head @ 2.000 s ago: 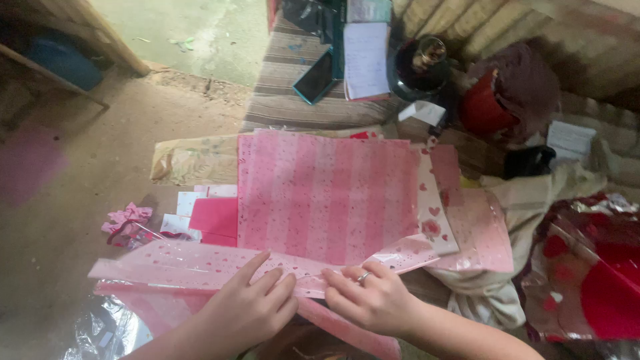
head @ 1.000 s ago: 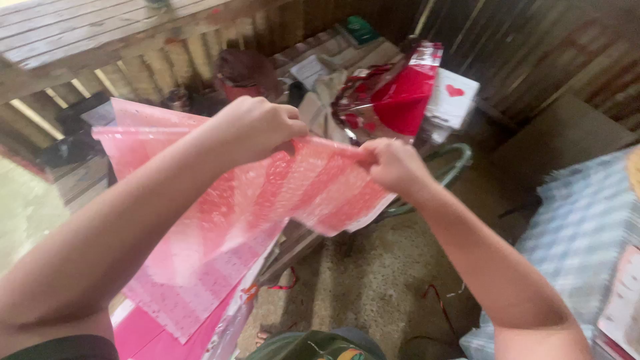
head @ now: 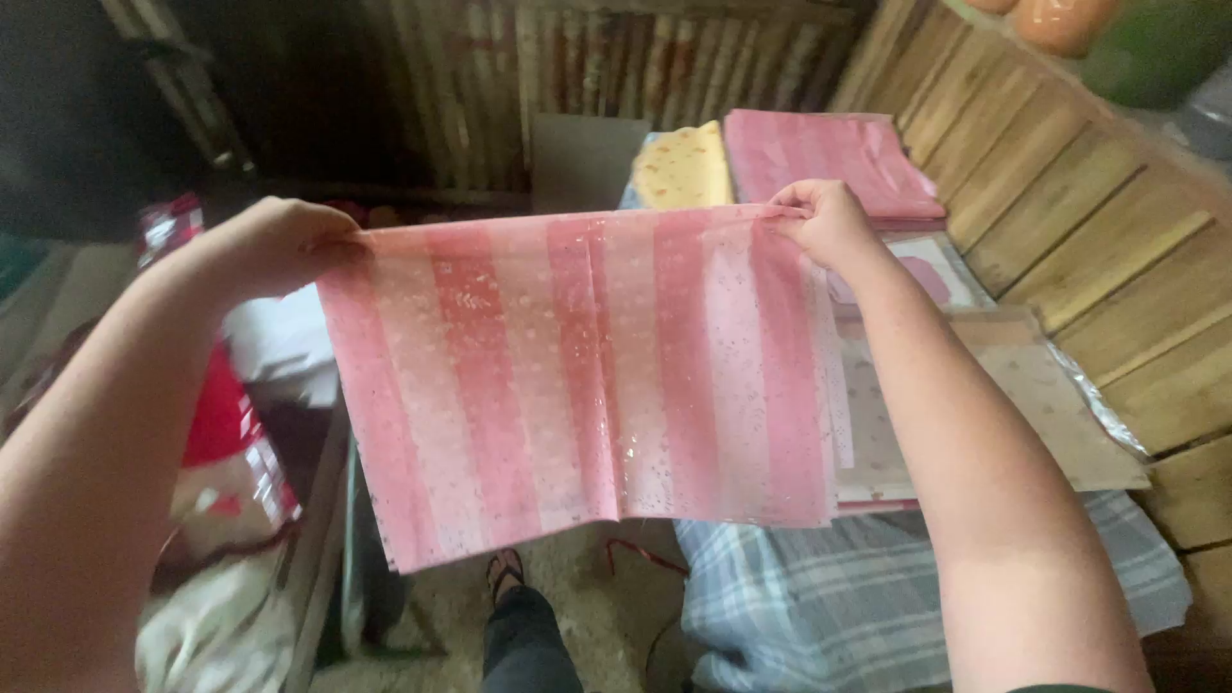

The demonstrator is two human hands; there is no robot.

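A pink striped plastic sheet with small speckles hangs spread between my two hands, a crease running down its middle. My left hand pinches its upper left corner. Near the upper right corner, my right hand grips the top edge between thumb and fingers. Behind the right hand lies a similar pink striped stack, with a yellow patterned piece beside it. Beige patterned sheets lie to the right, partly behind my right forearm.
A blue plaid cloth covers the surface at the right, below a wooden slatted wall. Red and clear plastic packaging lies at the left. A red ribbon and a sandalled foot are on the floor.
The view has swung round to the right, to the plaid-covered surface. The pink sheet, folded over and bunched between my hands a second ago, now hangs spread out.
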